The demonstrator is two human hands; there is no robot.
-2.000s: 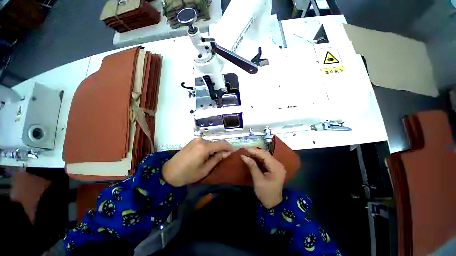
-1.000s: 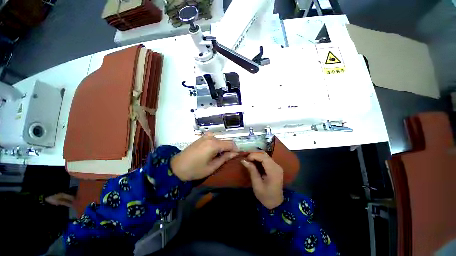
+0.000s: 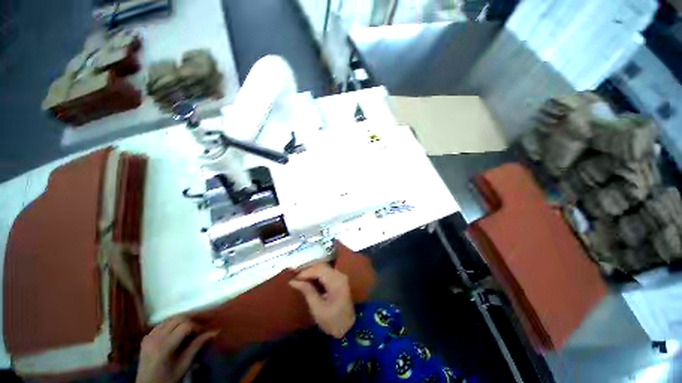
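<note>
A rust-red cut panel [image 3: 262,313] lies along the front edge of the white sewing machine [image 3: 351,176], its right end curving down past the machine's front corner. My left hand [image 3: 170,348] pinches its left part near the bottom of the picture; the wrist is cut off by the edge. My right hand [image 3: 327,297] pinches its upper edge close below the silver front rail [image 3: 280,253]. The feed and needle area [image 3: 250,232] is just above the panel. The view is slightly blurred.
A thick rust panel stack [image 3: 56,254] with a tan tie strip [image 3: 118,262] lies at left on the white table. Another rust stack [image 3: 538,254] lies at right on grey metal. A beige sheet [image 3: 449,123] and brown bundles [image 3: 606,172] are beyond; more bundles [image 3: 97,82] are at upper left.
The view has turned to the right. My left hand has moved left and down, away from my right hand, and more of the panel shows between them. The neighbour's hand is out of view.
</note>
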